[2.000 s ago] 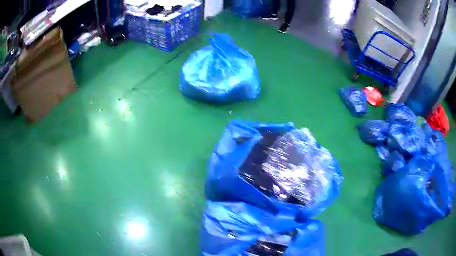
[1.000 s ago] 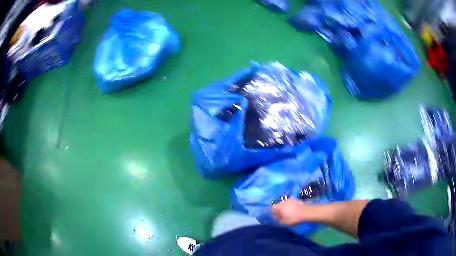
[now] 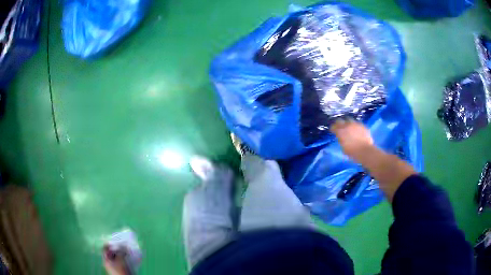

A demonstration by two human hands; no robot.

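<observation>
A blue plastic sack [image 3: 253, 121] stands open in front of me, with a dark garment pack in shiny clear plastic [image 3: 344, 64] in its mouth. A second blue sack [image 3: 323, 177] touches it on my side, with dark contents partly showing. My right hand [image 3: 352, 137] is at the near edge of the shiny pack, where the two sacks meet; its fingers are blurred and their grip is unclear. My left hand [image 3: 116, 260], cut off by the bottom edge, holds a small white item [image 3: 126, 244], possibly paper, away from the sacks.
Another blue bag [image 3: 99, 24] is on the green floor at upper left, and part of one [image 3: 436, 6] at upper right. Dark plastic-wrapped packs [image 3: 465, 107] lie at the right edge. Brown cardboard [image 3: 21, 231] is at lower left. My legs are close beside the sacks.
The view has tilted down and come closer to the sacks. My right hand has moved from the near sack to the pack in the farther one. My left hand has come into view.
</observation>
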